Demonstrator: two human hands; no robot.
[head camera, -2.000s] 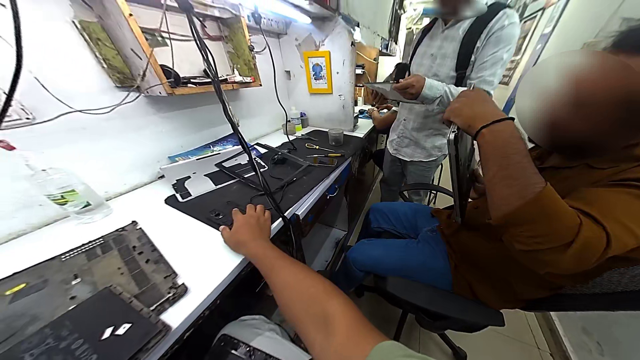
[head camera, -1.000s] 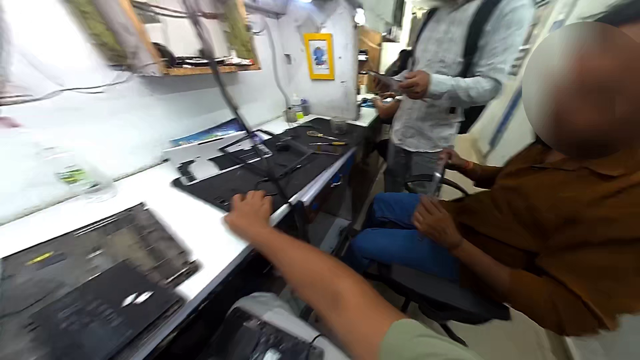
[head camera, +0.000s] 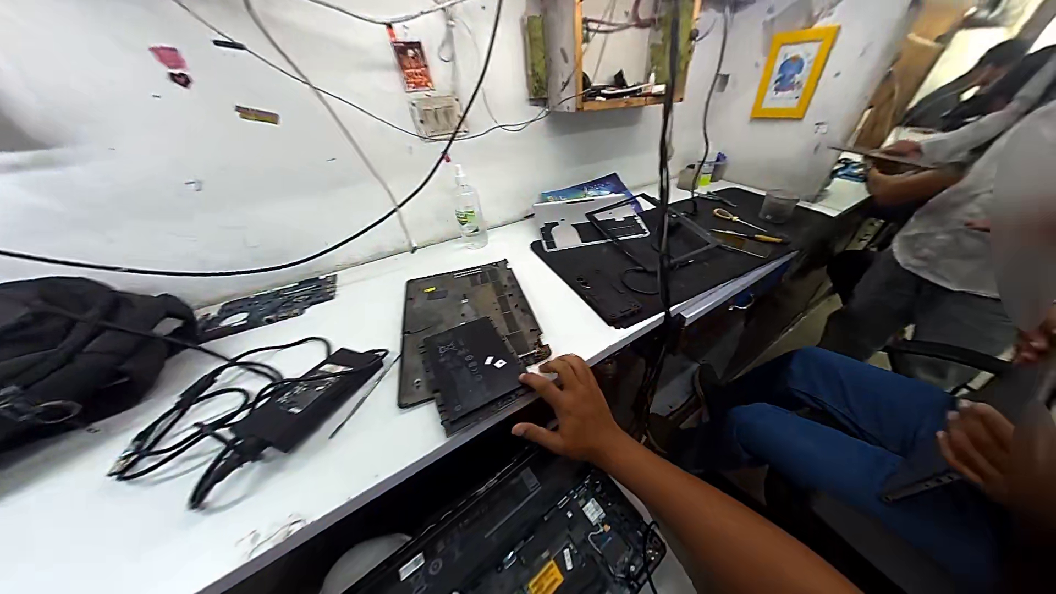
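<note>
My right hand (head camera: 569, 404) hangs at the table's front edge, fingers apart, fingertips by the corner of a black laptop battery (head camera: 472, 368). The battery lies on a dusty laptop bottom cover (head camera: 470, 289) on the white table. Below the hand, an opened laptop chassis (head camera: 544, 536) with exposed boards and a yellow sticker rests low in front of me, partly cut off by the frame. My left hand is out of view.
A power adapter (head camera: 309, 396) with coiled cable, a thin metal tool (head camera: 363, 398), a circuit board (head camera: 272, 305) and a black backpack (head camera: 74, 355) are left. Right are a black mat (head camera: 594, 280), a screwdriver (head camera: 738, 219), hanging cables (head camera: 665, 165) and a seated person (head camera: 850, 412).
My right hand has moved from the black mat toward me, to the battery's corner at the table edge. The view has swung left, bringing the backpack and adapter into sight.
</note>
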